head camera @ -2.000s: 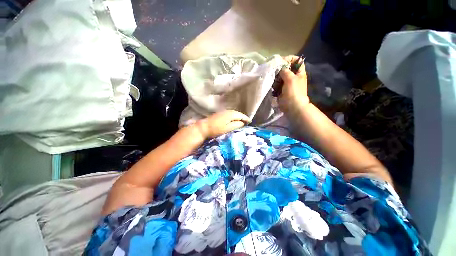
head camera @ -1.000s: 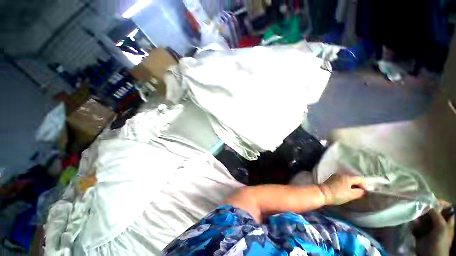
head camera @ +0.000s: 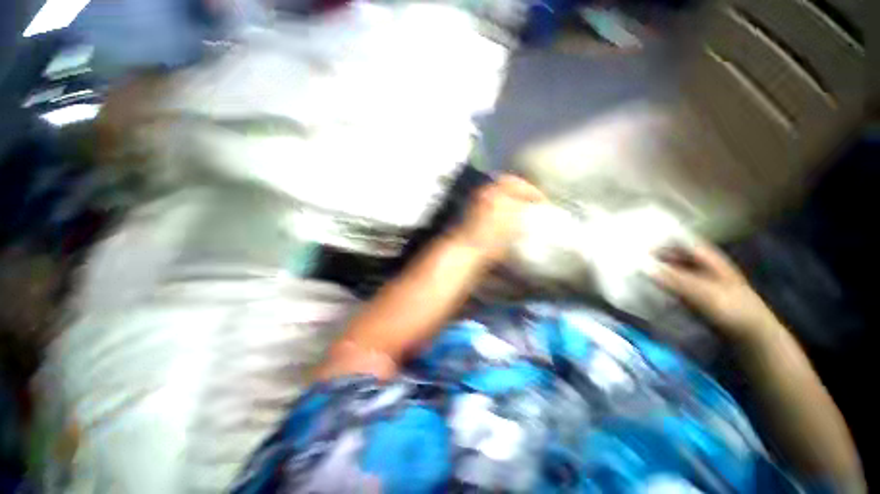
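The frame is strongly blurred. An off-white garment lies bunched over my lap and the near edge of the chair seat. My left hand holds its left side with closed fingers. My right hand is at its right side, fingers bent onto the cloth. A small dark shape shows at the right fingers; whether it is a tool cannot be told.
A tan chair with a slotted backrest stands at upper right. A stack of white garments is at upper left, with a paler garment pile below it. Dark material lies between stack and lap. Grey floor shows beyond.
The view has swung away from the left-hand piles and back towards the lap, bringing both hands and the chair back into view. The garment is bunched between the hands instead of spread.
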